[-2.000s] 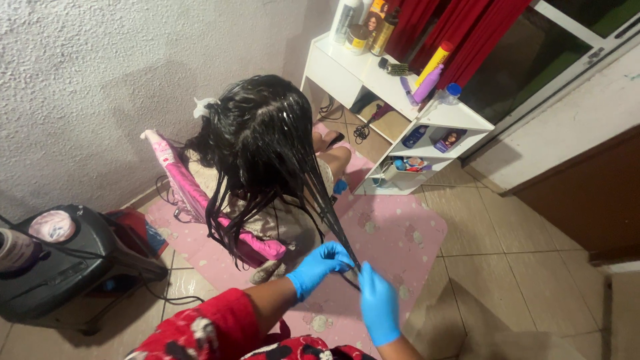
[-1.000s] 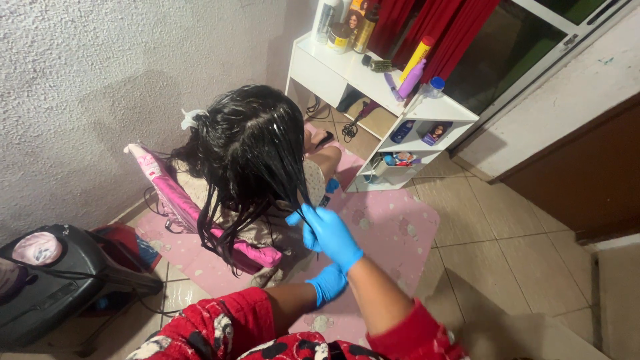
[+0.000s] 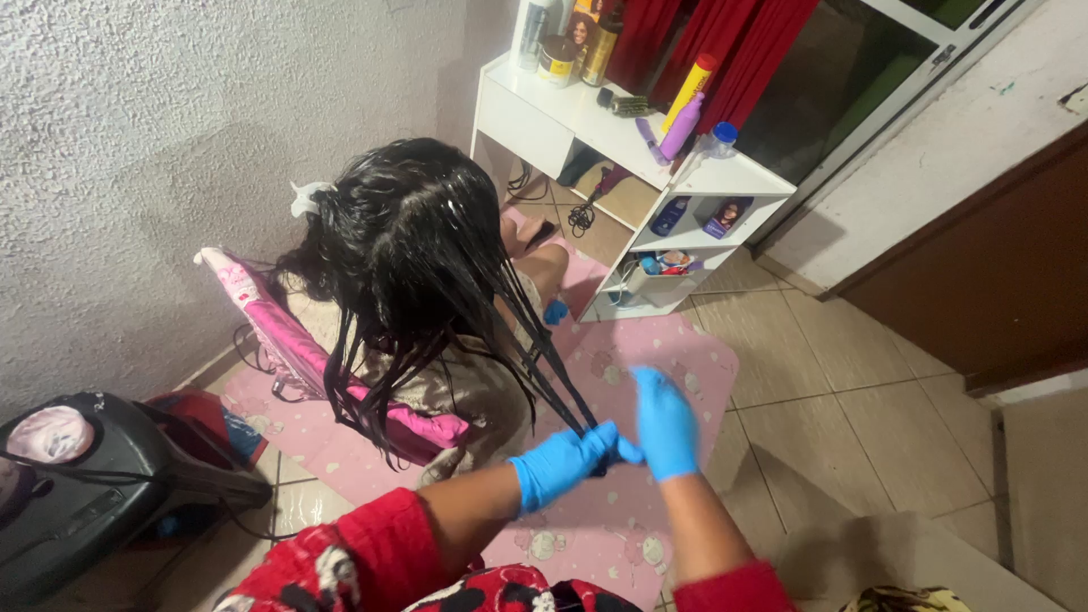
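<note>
A seated person's wet black hair (image 3: 416,246) hangs down, with white product on the crown and a white hair clip (image 3: 309,199) at the back of the head. My left hand (image 3: 561,463), in a blue glove, is closed around the ends of long strands drawn toward me. Just right of it, my right hand (image 3: 666,423), also in a blue glove, is raised and slightly blurred, apart from the hair; whether its fingers are closed cannot be made out. The person sits on a chair with a pink cover (image 3: 314,357).
A white shelf unit (image 3: 625,140) ahead holds bottles, a jar (image 3: 557,61) and a round brush (image 3: 629,105). At the left stands a black cart (image 3: 110,484) with a tub (image 3: 49,434) and a cable. A pink mat (image 3: 680,357) covers part of the tiled floor. A brown door (image 3: 969,263) is at the right.
My right hand was up along the strands one second ago and is now off them, lower and to the right. My left hand, lower down then, now grips the strand ends.
</note>
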